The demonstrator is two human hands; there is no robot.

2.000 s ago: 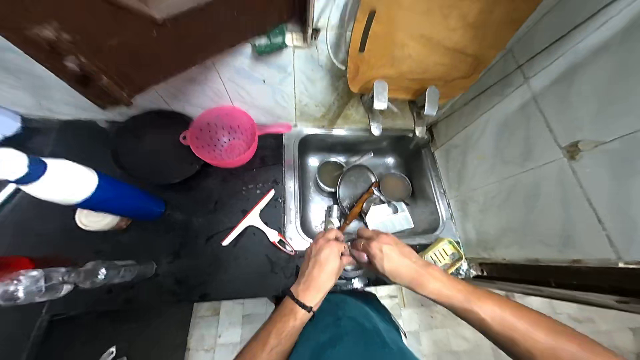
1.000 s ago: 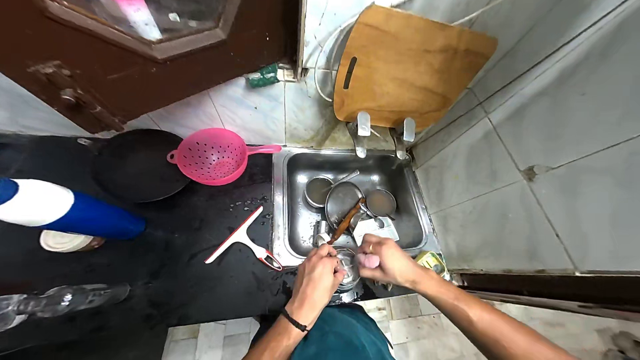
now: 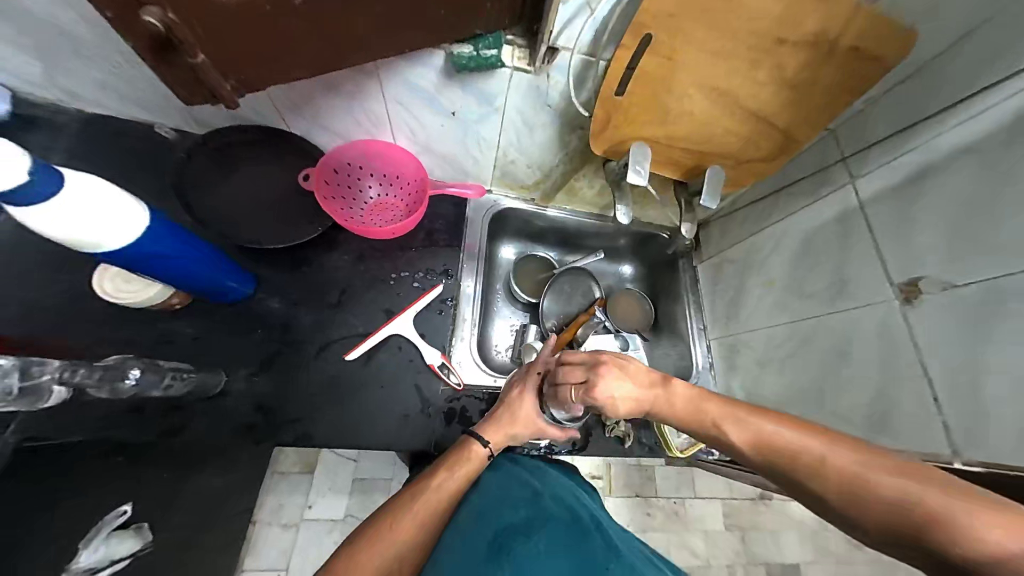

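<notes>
My left hand (image 3: 524,404), with a dark band at its wrist, holds a round clear or metal vessel (image 3: 566,412) at the near edge of the sink. The fingers of my right hand (image 3: 604,384) reach into the vessel's mouth; whether they hold anything is hidden. Just beyond my hands, the steel sink (image 3: 680,320) holds a cup of cloudy water (image 3: 534,276) with a spoon, a round metal dish (image 3: 570,296), a bowl of murky water (image 3: 630,310), a brown wooden handle (image 3: 579,324) and a white piece (image 3: 616,346).
Left of the sink lie a white squeegee (image 3: 400,326), a pink colander (image 3: 371,189), a black pan (image 3: 250,184), a blue and white bottle (image 3: 136,228) and a clear plastic bottle (image 3: 152,378). Two taps (image 3: 620,192) and a wooden cutting board (image 3: 744,80) stand behind.
My right hand has come down from above the vessel, where it was a second ago, to its mouth. My left hand stays around the vessel.
</notes>
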